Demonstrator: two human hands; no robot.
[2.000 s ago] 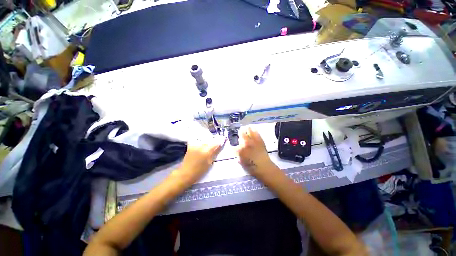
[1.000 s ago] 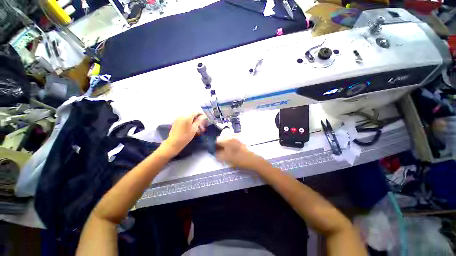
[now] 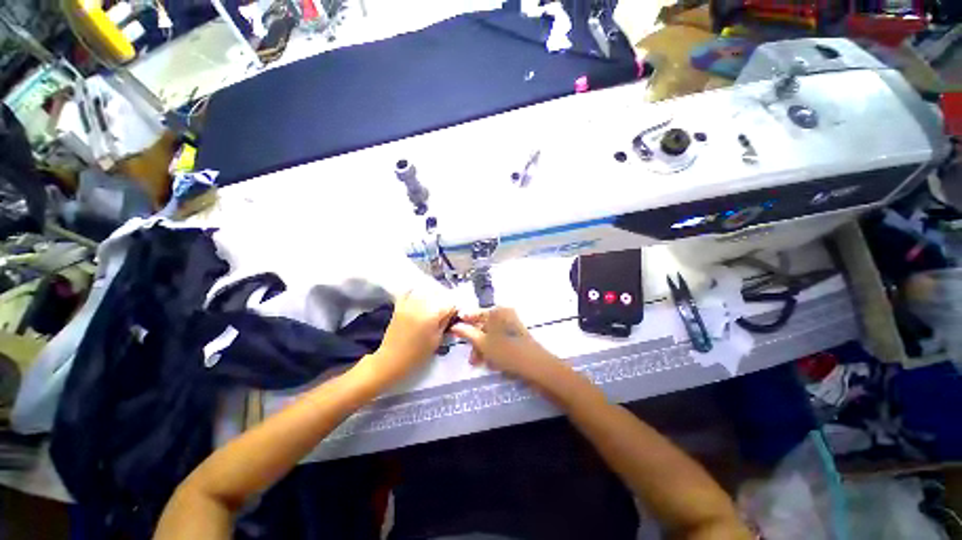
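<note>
A dark navy and pale grey garment (image 3: 137,359) lies bunched on the left of the machine table, its sleeve-like dark part running right to my hands. My left hand (image 3: 415,329) is closed on the garment's end, just left of and in front of the presser foot (image 3: 483,287). My right hand (image 3: 498,335) meets it, fingertips pinching a small dark edge between the two hands. The fingers hide most of that edge. The white sewing machine (image 3: 570,179) stands behind my hands.
A smartphone (image 3: 610,292) lies under the machine arm. Right of it are thread snips (image 3: 690,313) on a white scrap (image 3: 728,343) and black-handled scissors (image 3: 770,309). A ruler tape (image 3: 506,396) runs along the front edge. A navy fabric panel (image 3: 369,90) lies behind the machine.
My hands first drew back left from the needle with the dark cloth, lifting and turning it. Now they are together again, lower and closer to the presser foot. The view has shifted slightly.
</note>
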